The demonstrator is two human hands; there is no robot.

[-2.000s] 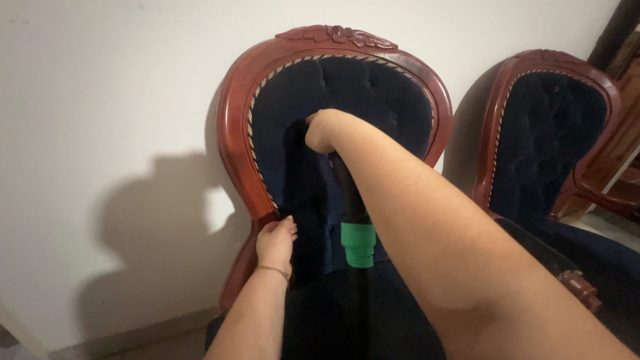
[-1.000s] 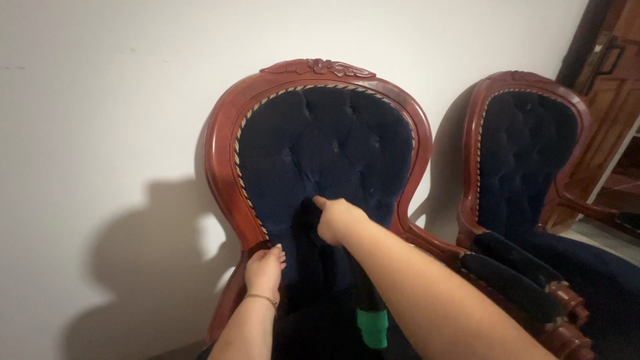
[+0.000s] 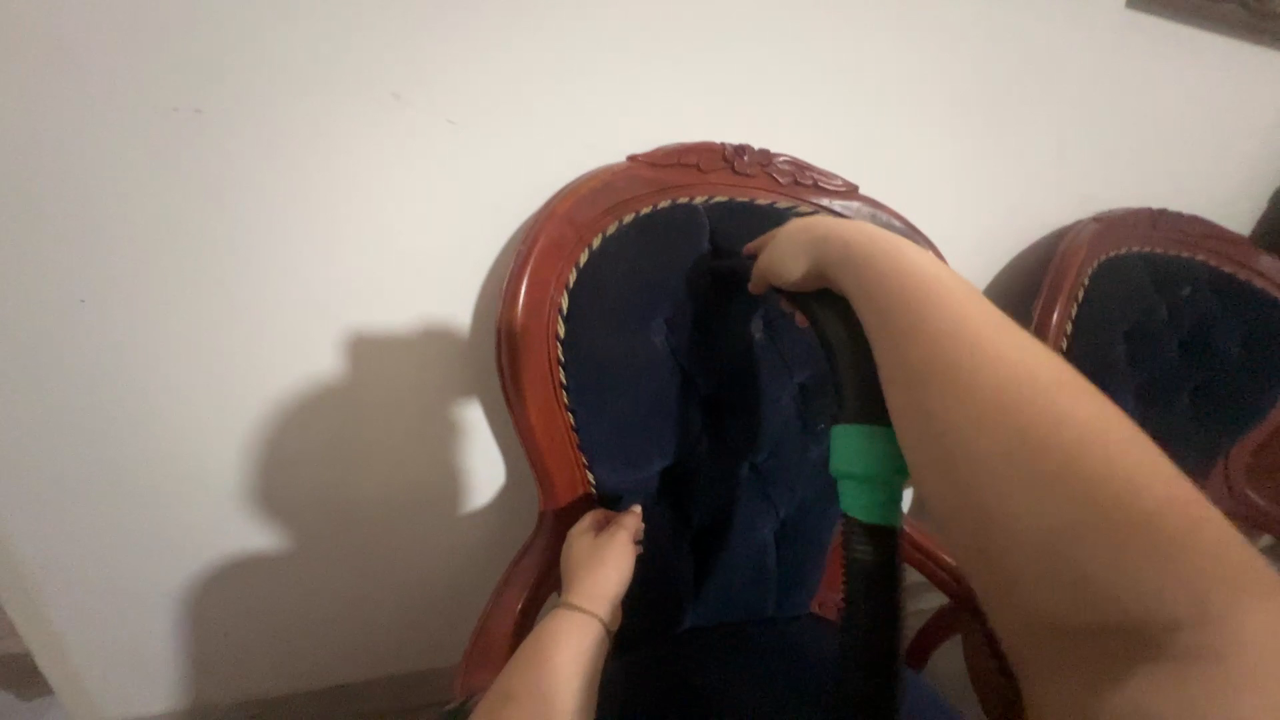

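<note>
A carved wooden chair (image 3: pixel 532 340) has a tufted dark blue velvet backrest (image 3: pixel 625 370) edged with twisted cord. Near the top of this backrest, my right hand (image 3: pixel 800 262) is closed around the black curved end of a vacuum hose (image 3: pixel 850 350). Green tape or a green sleeve (image 3: pixel 868 474) wraps the hose below the bend, and the ribbed part runs down over the seat. The hose's front tip is hard to make out against the dark fabric. My left hand (image 3: pixel 602 560) grips the lower left edge of the backrest, where frame and cushion meet.
A second chair (image 3: pixel 1060 300) of the same kind stands at the right. Behind both is a pale wall (image 3: pixel 300 150), with shadows cast on it at the left. The first chair's wooden armrest (image 3: pixel 935 560) shows beyond the hose.
My right hand has moved up the backrest with the hose, from its middle to near the top. My left hand stays at the lower left edge. The view has shifted.
</note>
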